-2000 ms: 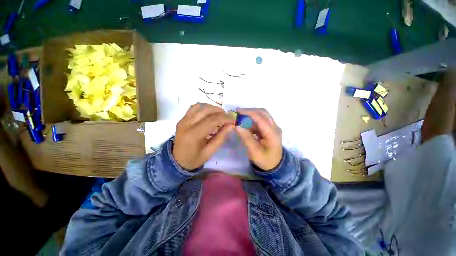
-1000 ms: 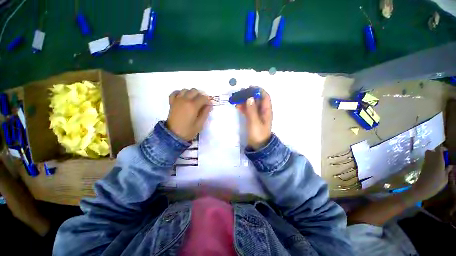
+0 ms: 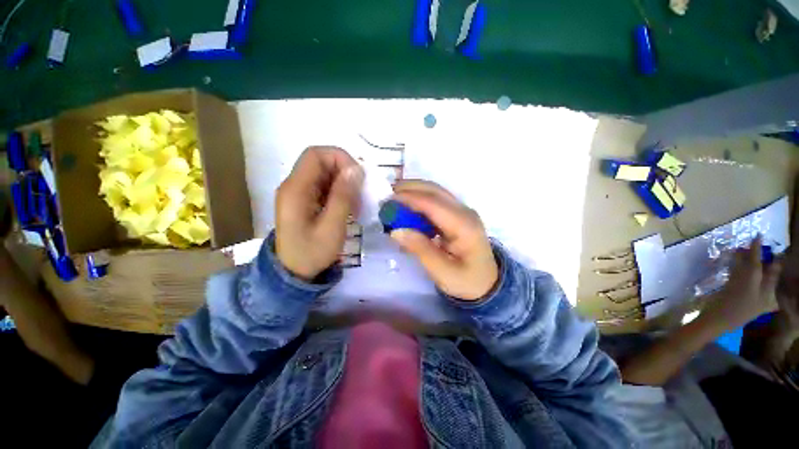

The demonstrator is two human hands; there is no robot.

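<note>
My right hand [image 3: 451,241] holds a blue battery pack [image 3: 410,219] between thumb and fingers, its dark greenish round end turned toward my left hand. My left hand [image 3: 314,215] is beside it, apart from the pack, with thumb and fingertips together. It is blurred, and I cannot tell whether anything is pinched in it. Thin dark leaded parts [image 3: 390,165] lie in a column on the white work sheet [image 3: 508,193], above and between my hands. A glossy whitish backing sheet [image 3: 378,281] lies under them, near my body.
A cardboard box [image 3: 226,175] of yellow pieces [image 3: 158,184] is at left, with blue packs [image 3: 35,197] beyond it. More blue packs [image 3: 657,195] and a sheet with leads [image 3: 701,263] lie at right. Another person's hand [image 3: 749,285] is there. Packs lie on the green surface [image 3: 350,61].
Both hands have come back toward my body. The blue pack has turned, showing its round end. Thin leads seen at my left fingertips one second ago no longer show there. The view has shifted slightly.
</note>
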